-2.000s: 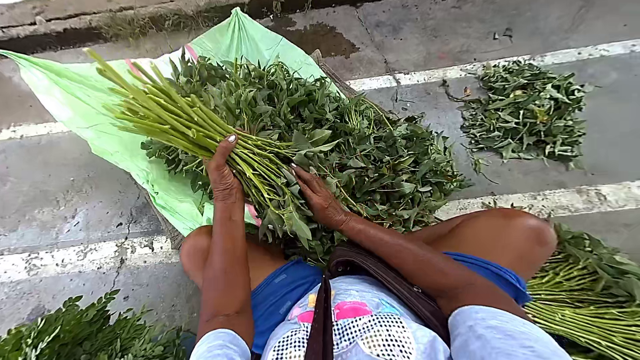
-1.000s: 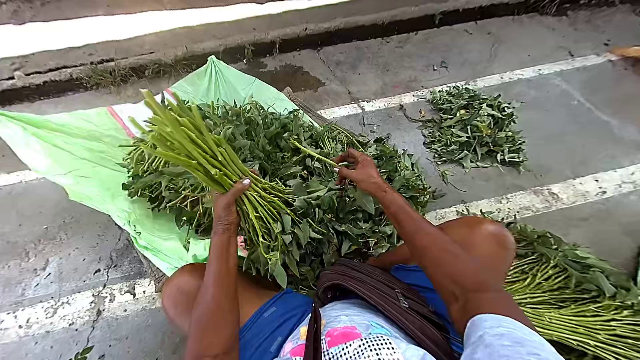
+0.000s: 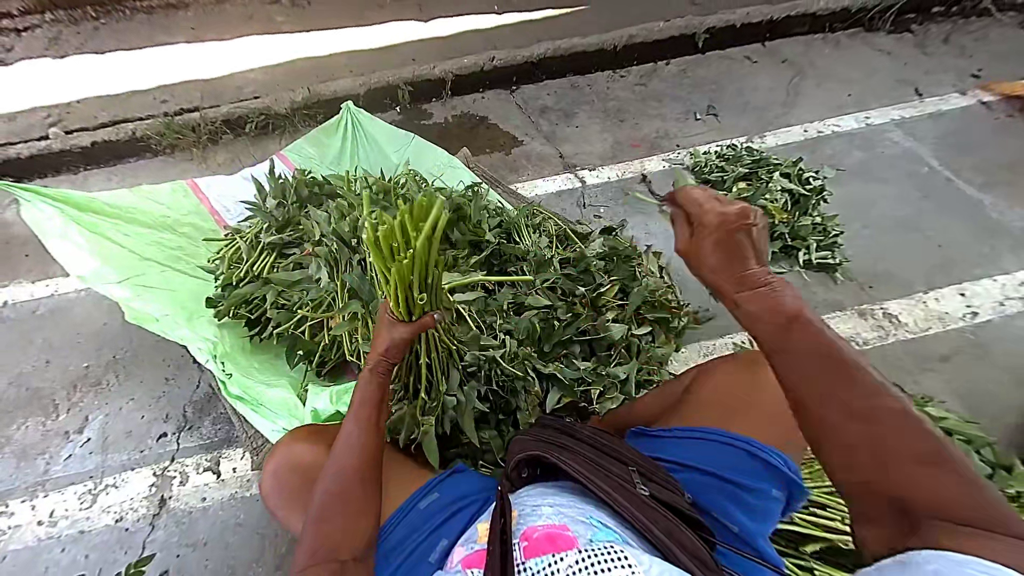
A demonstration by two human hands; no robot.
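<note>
My left hand (image 3: 400, 332) grips a bundle of leafy green stems (image 3: 412, 248), its cut hollow ends pointing up and its leaves hanging down. The bundle is over a large heap of leafy greens (image 3: 576, 312) on a light green plastic sheet (image 3: 160, 248). My right hand (image 3: 716, 232) is raised to the right of the heap, fingers closed on a small piece of green leaf (image 3: 682, 178). Just beyond that hand lies a smaller pile of loose leaves (image 3: 788, 200) on the pavement.
More long-stemmed greens (image 3: 824, 512) lie by my right knee. A dark brown bag (image 3: 608, 480) rests on my lap. White painted lines (image 3: 928, 312) cross the grey concrete, and a low curb (image 3: 480, 72) runs along the far side. A few leaves show at the lower left.
My right hand has moved from the stems over the heap out to the right, near the small leaf pile. The bundle in my left hand has turned from slanting left to nearly upright.
</note>
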